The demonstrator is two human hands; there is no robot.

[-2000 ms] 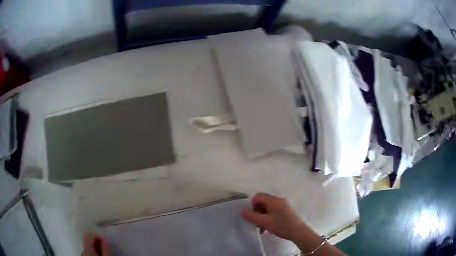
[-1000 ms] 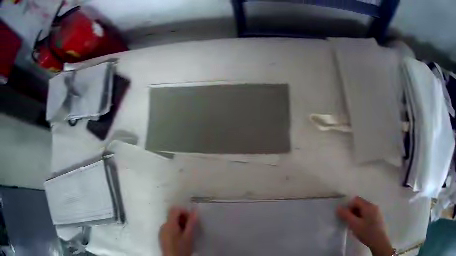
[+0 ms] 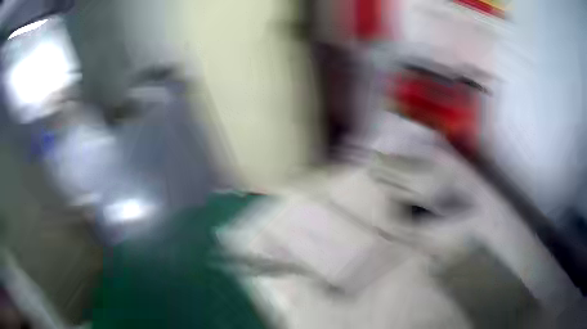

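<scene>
The frame is strongly blurred and neither of my hands is in view. A grey-green panel point(image 3: 486, 286) lies on the pale table at the lower right. A pale flat bundle point(image 3: 318, 234) lies near the table's left end. Another pale bundle point(image 3: 412, 160) lies further back, with a small dark spot beside it. The near stack cannot be made out.
Red fire extinguishers point(image 3: 437, 106) stand behind the table against the white wall. The green floor point(image 3: 174, 270) shows at lower left. A cream upright surface point(image 3: 251, 83) stands beyond the table. Bright blurred areas fill the far left.
The view has swung sharply to the left and blurred. Both hands and the near stack have left the picture; floor and room to the left have come in.
</scene>
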